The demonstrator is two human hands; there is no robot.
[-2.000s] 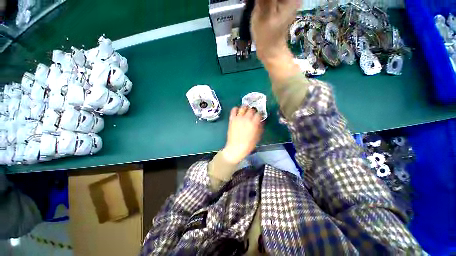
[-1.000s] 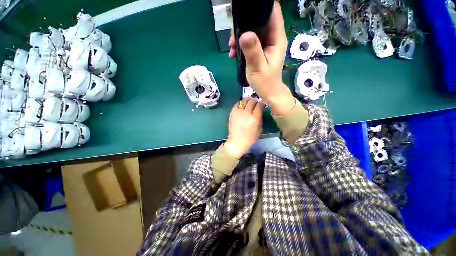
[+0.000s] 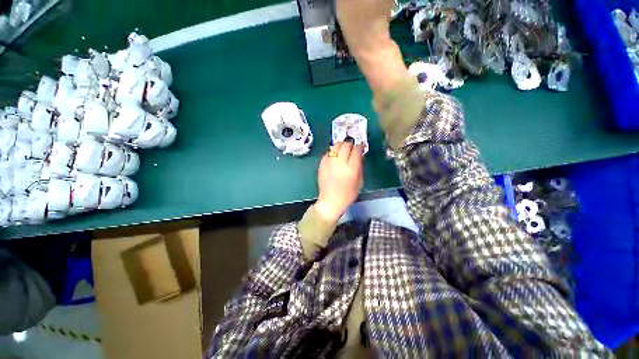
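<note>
My left hand (image 3: pixel 340 174) holds a white plastic housing (image 3: pixel 349 128) on the green bench near its front edge, fingers over its near side. Another white housing (image 3: pixel 286 127) with a dark round centre lies to its left, untouched. My right hand (image 3: pixel 364 17) is at the top edge of the picture, partly cut off, beside the grey screw feeder (image 3: pixel 335 59). Its fingers and anything in them are out of view.
A dense stack of white housings (image 3: pixel 91 140) fills the left of the bench. A tangled pile of modules (image 3: pixel 490 38) lies at the back right, beside a blue bin (image 3: pixel 609 66). Below the bench are a cardboard box (image 3: pixel 147 287) and a lower blue bin (image 3: pixel 602 217).
My right hand has moved from over the held housing up to the feeder; the black screwdriver is no longer visible. My left hand stays on the housing. The view has shifted slightly.
</note>
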